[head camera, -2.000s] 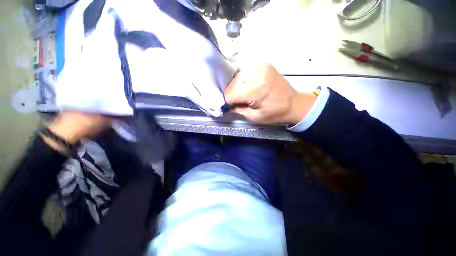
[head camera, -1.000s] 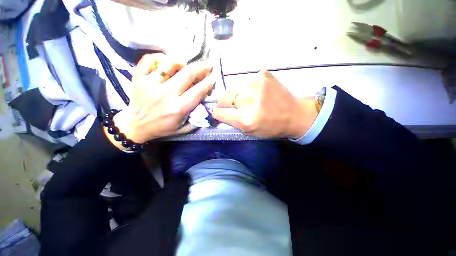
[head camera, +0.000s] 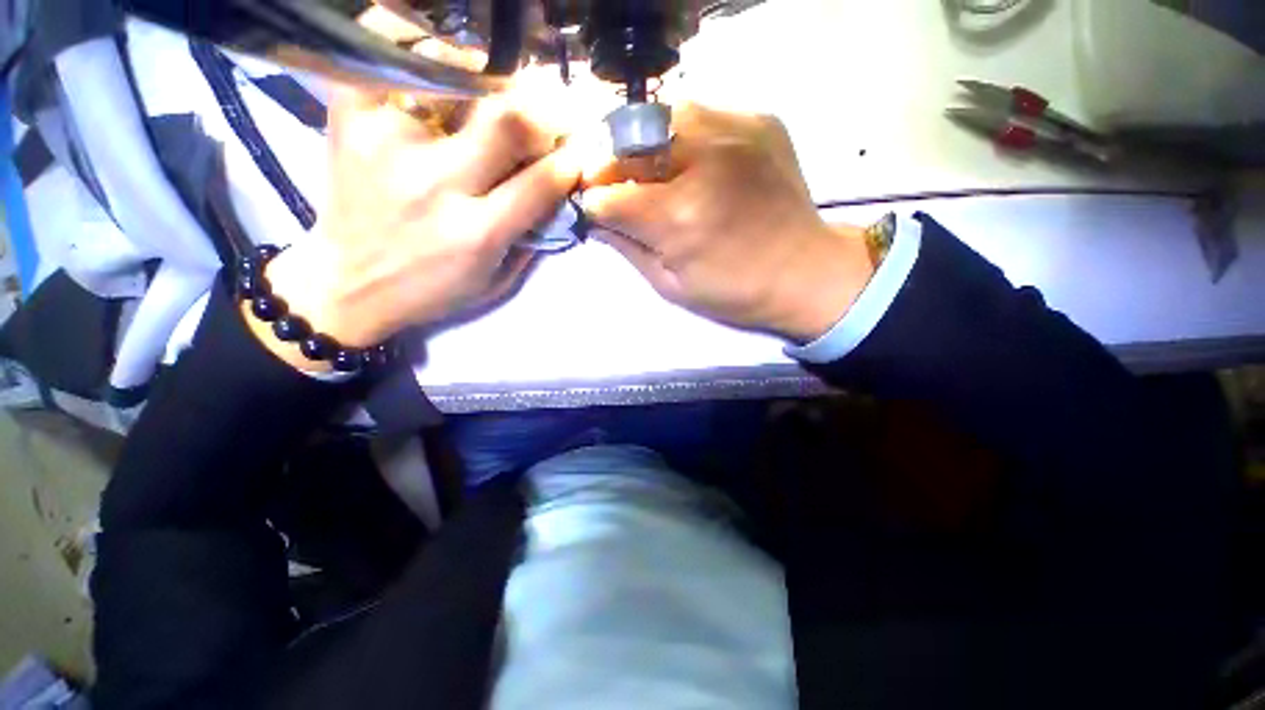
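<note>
My left hand (head camera: 430, 208), with a black bead bracelet, lies left of the needle area, its thumb and fingertips pinching a garment edge. My right hand (head camera: 728, 222) is bent right beside it, fingertips pinching the same dark and pale edge (head camera: 558, 229). The fingertips nearly meet. The silvery fitting (head camera: 640, 129) under the dark machine head (head camera: 638, 42) overlaps my right fingers. The pale garment (head camera: 167, 180) with dark bands spreads left of my left hand. Glare and my hands hide the stitching point.
Red-gripped snips (head camera: 1024, 122) lie right of the needle area, with silvery scissor handles (head camera: 993, 11) behind them. The table's front edge carries a measuring scale (head camera: 611, 394). A curved dark machine part crosses the upper left. Dark cloth hangs below the table edge at left.
My left hand first came from the garment's lower left to meet my right hand. Both hands have since moved away from my body, bringing the pinched edge toward the needle area. The machine head shows more.
</note>
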